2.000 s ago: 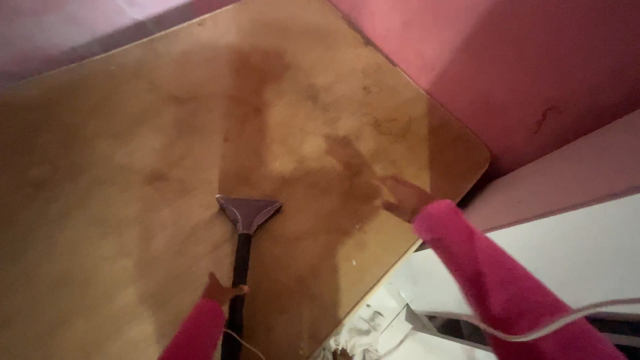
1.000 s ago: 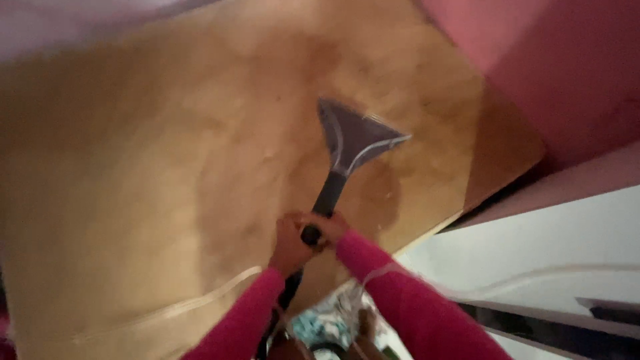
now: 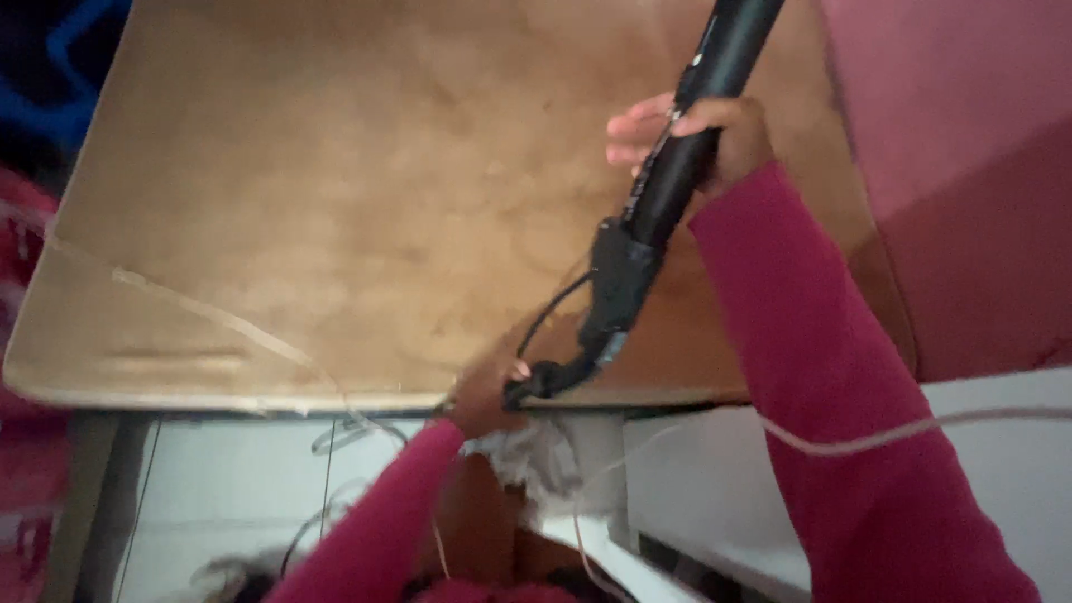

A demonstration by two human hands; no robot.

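Note:
A black tube with a jointed handle (image 3: 624, 276), which looks like a vacuum or extractor wand, slants from the top right down to the near edge of a tan, stained mattress-like surface (image 3: 335, 184). My right hand (image 3: 712, 138) is around the upper tube, thumb over it and fingers showing on its left side. Low in the middle, my left hand (image 3: 490, 385) holds the bent lower end, near a thin black cable loop (image 3: 548, 314). The wand's far end lies outside the view.
A pale cord (image 3: 209, 314) crosses the surface's left part, and another (image 3: 846, 440) passes over my right sleeve. White floor tiles (image 3: 234, 477) and a crumpled pale cloth (image 3: 536, 456) lie below the near edge. Pink wall stands at right; dark blue and red fabric at left.
My hands, close together on the wand one second ago, are now apart, the right one higher up. The wide purplish head has left the view. The view has shifted greatly.

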